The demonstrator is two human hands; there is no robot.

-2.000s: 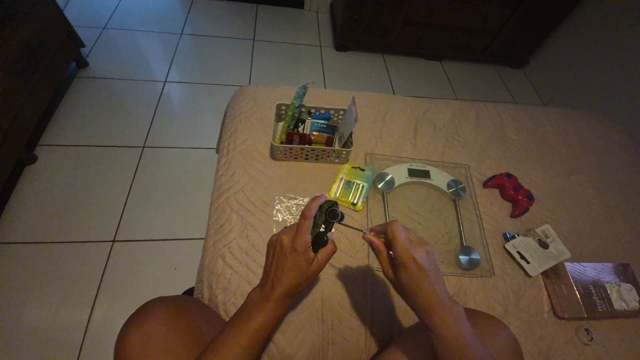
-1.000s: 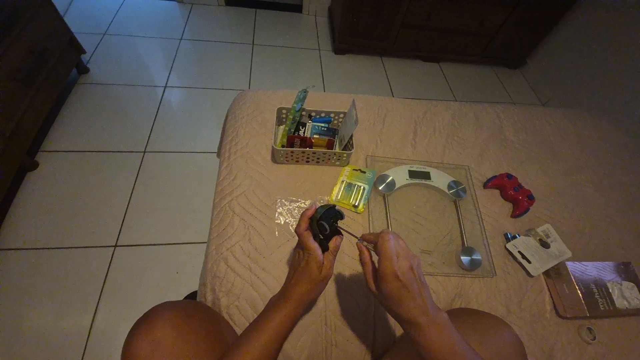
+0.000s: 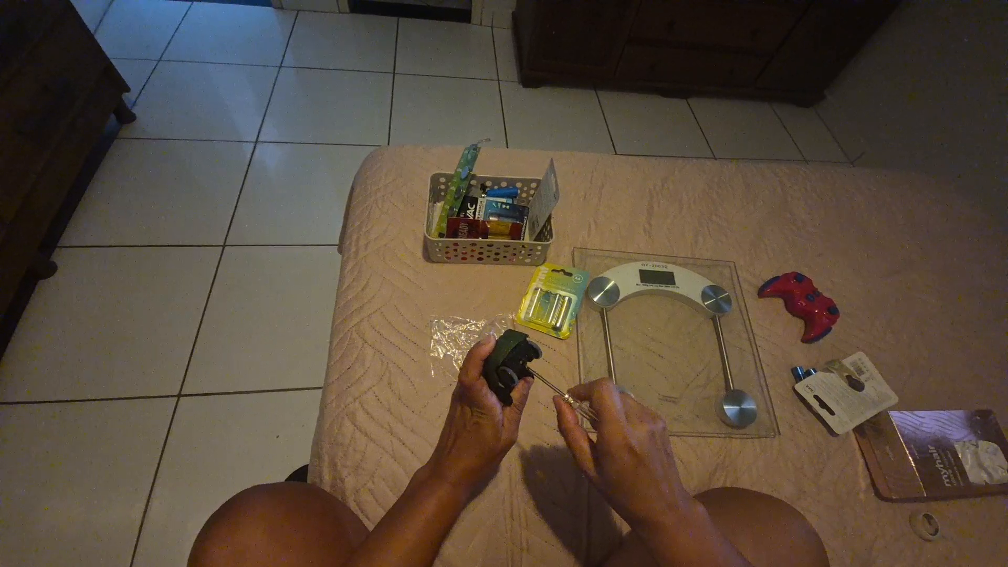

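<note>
My left hand [image 3: 482, 405] holds a small dark green and black object with round parts [image 3: 506, 364], raised above the bed; its exact kind is unclear. In my right hand [image 3: 618, 441] is a screwdriver [image 3: 553, 386] with a thin metal shaft and clear handle, its tip against the object. A crinkled clear plastic bag [image 3: 453, 340] lies behind my left hand. Past the hands, a blister pack of batteries [image 3: 553, 301] lies beside a glass bathroom scale [image 3: 665, 354] with a small display.
A perforated plastic basket [image 3: 490, 252] with battery packs stands on the quilted bedspread [image 3: 394, 315]. To the right lie a red game controller [image 3: 802, 305], an opened blister card [image 3: 846, 394], a pinkish metallic case [image 3: 906, 465] and a roll of tape [image 3: 925, 526]. Wooden furniture [image 3: 669, 47] stands beyond the bed.
The dark object has been turned in my left hand, showing different sides. My right hand keeps its hold on the screwdriver near it.
</note>
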